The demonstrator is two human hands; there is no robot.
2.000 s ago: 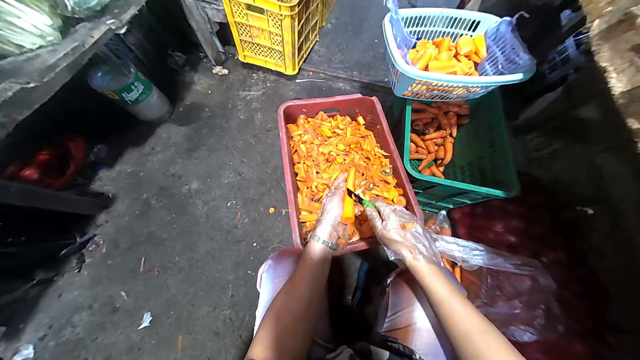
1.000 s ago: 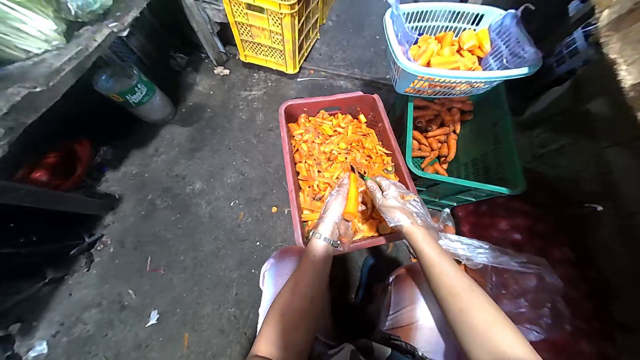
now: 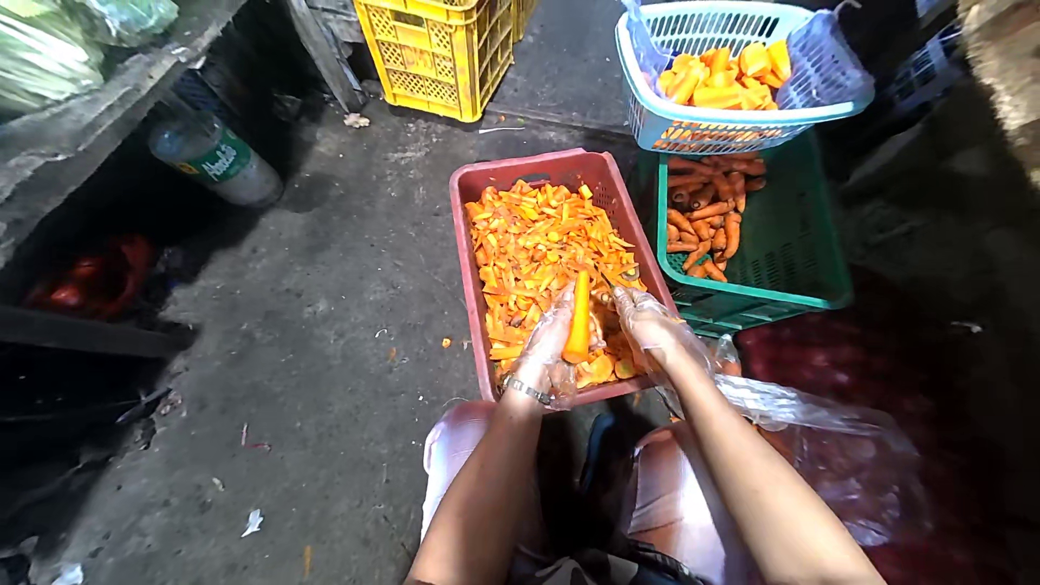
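My left hand (image 3: 552, 341), in a clear plastic glove, holds a peeled carrot (image 3: 578, 317) upright over the near part of a red plastic crate (image 3: 465, 244). That crate is filled with carrot peelings and pieces (image 3: 544, 236). To the right of the carrot is my right hand (image 3: 646, 317), gloved too, its fingers closed on a small knife (image 3: 606, 280) whose dark blade points up and left. The handle is mostly hidden by the fingers. A gap shows between the right fingers and the carrot.
A green crate (image 3: 756, 296) with unpeeled carrots (image 3: 707, 211) stands to the right. Above it is a light blue basket (image 3: 731, 122) of peeled carrot pieces (image 3: 723, 77). A yellow crate (image 3: 431, 61) stands behind; a plastic bottle (image 3: 219, 162) lies left. A clear plastic bag (image 3: 845, 455) lies at lower right.
The green part of the knife's handle, visible two seconds ago, is now covered by my right hand. The peeled carrot stays in my left hand throughout.
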